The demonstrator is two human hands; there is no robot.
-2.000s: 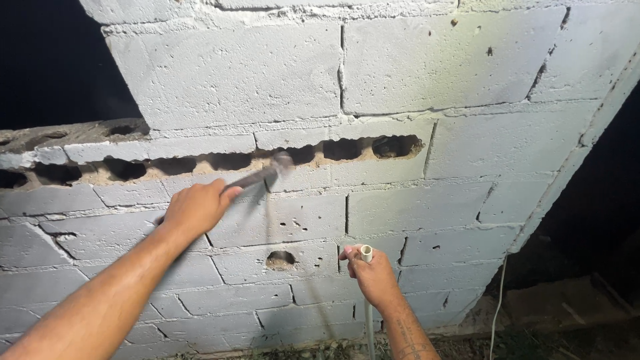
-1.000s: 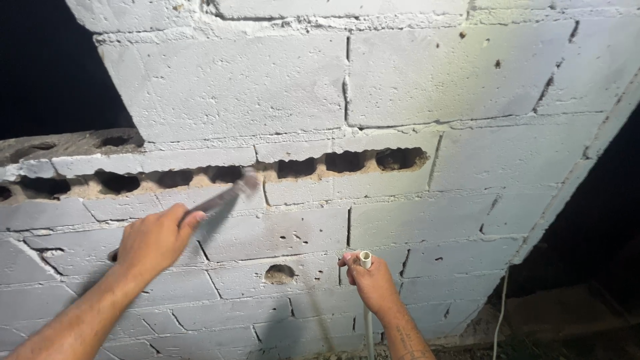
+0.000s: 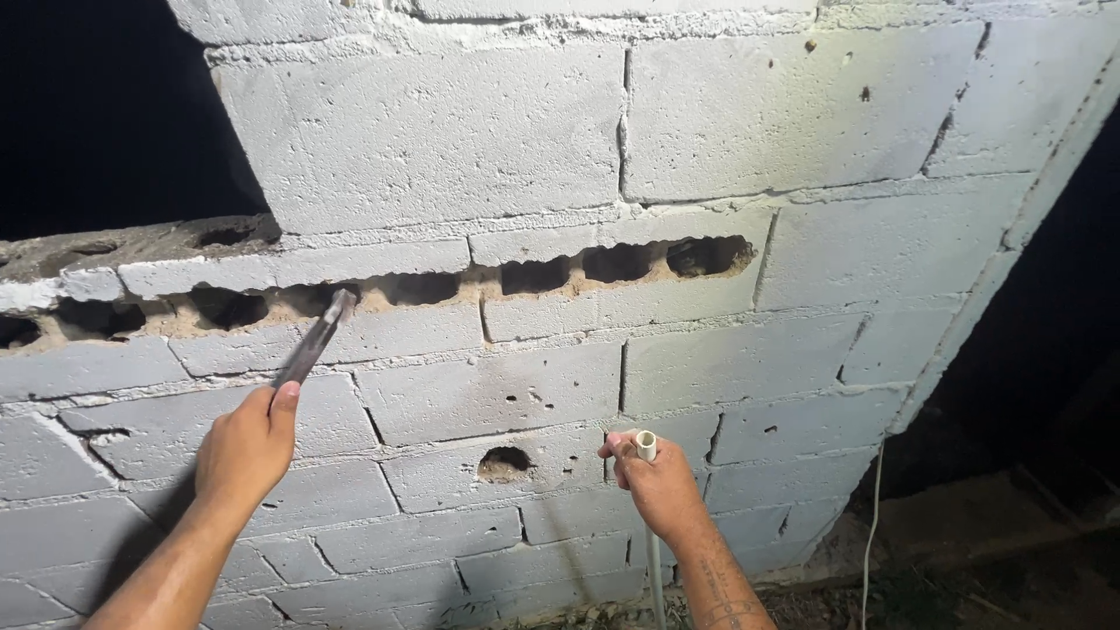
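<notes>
My left hand (image 3: 249, 442) is closed around a dark metal tool (image 3: 317, 339), perhaps a flat chisel or bar; its grip end is hidden in the fist. The tool's worn, pale tip is at the lower edge of a horizontal channel (image 3: 477, 287) broken into the painted concrete block wall (image 3: 455, 140), which exposes several hollow block cores. At lower right, my right hand (image 3: 647, 481) grips an upright pale plastic pipe (image 3: 654, 569) near its open top end, in front of the wall and well below the channel.
A dark opening (image 3: 114, 114) with a rough block sill (image 3: 140, 245) lies at upper left. One round hole (image 3: 505, 464) pierces a lower block. A thin pale cable (image 3: 873, 534) hangs by the wall's right edge, above dark ground with debris (image 3: 945, 595).
My left hand has moved the metal tool leftward along the channel, from near its middle toward its left part. My right hand still holds the pipe in about the same place.
</notes>
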